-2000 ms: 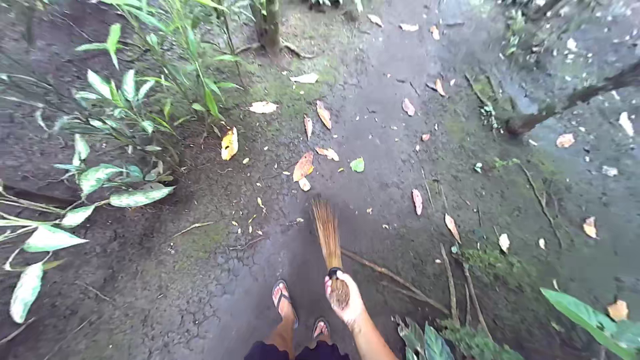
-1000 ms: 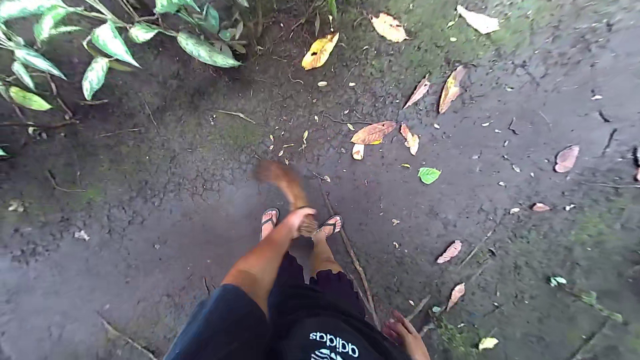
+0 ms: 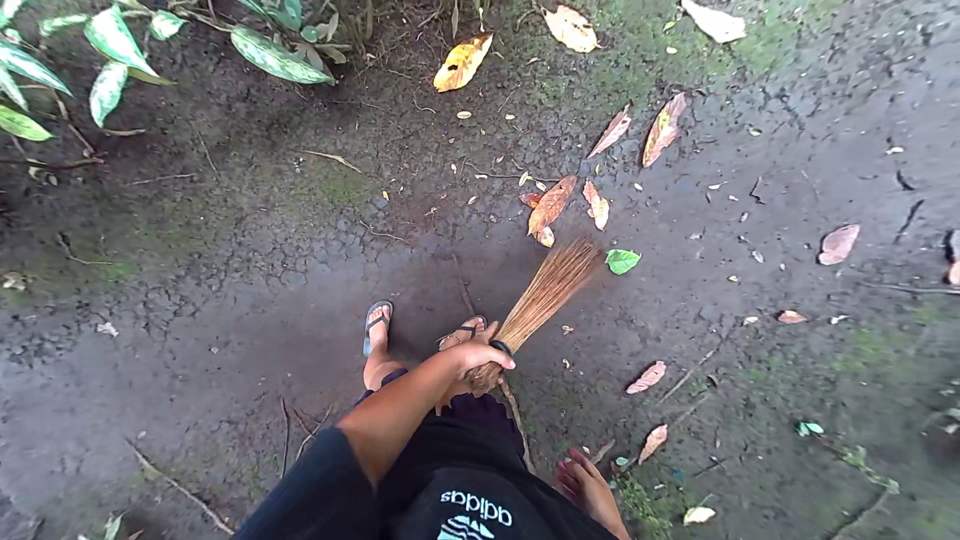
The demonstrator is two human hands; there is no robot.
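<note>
My left hand [image 3: 484,360] is closed around the bound butt end of a stick hand broom [image 3: 551,289], just below its dark band. The broom slants up and to the right, with its bristle tips fanned and slightly blurred between a green leaf [image 3: 622,261] and a brown dry leaf [image 3: 552,205]. Low at the right, beside the black shirt, my right hand [image 3: 581,478] hangs with nothing visible in it and its fingers apart.
My feet in flip-flops [image 3: 378,327] stand on dark, cracked soil. Variegated leafy plants [image 3: 277,56] grow at the upper left. A yellow leaf [image 3: 463,63] and several pinkish dry leaves [image 3: 838,244] lie about. A thin stick [image 3: 517,427] passes beside my legs.
The broom was in my right hand two seconds ago and is now in my left. Since one second ago its bristles have swung from the left to the upper right. The view has tilted downward.
</note>
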